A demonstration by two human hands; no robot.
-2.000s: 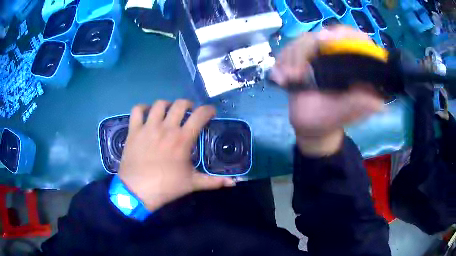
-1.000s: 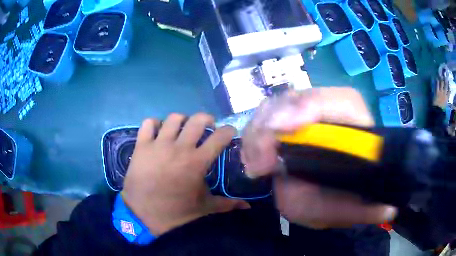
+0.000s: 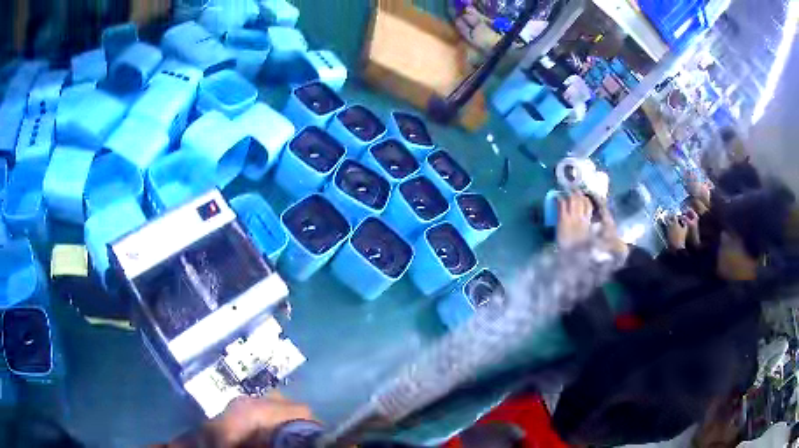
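Observation:
My right hand is at the bottom edge, blurred and mostly cut off, around the electric screwdriver, of which only the rear end shows. A blurred grey ribbed cable sleeve runs from it up to the right. The white-and-black screw feeder stands just beyond the hand, its metal pick-up plate facing it. My left hand is not in view. The screwdriver tip and whatever lies under it are hidden below the edge.
Speaker housings with drivers stand in rows right of the feeder. Empty blue housings are heaped behind it. A brown cardboard box is at the back. Other workers' hands and dark sleeves are at the right.
The view has swung right and up, so the feeder and rows appear further left. My left hand and the housings under it have left the picture. My right hand now shows at the bottom edge.

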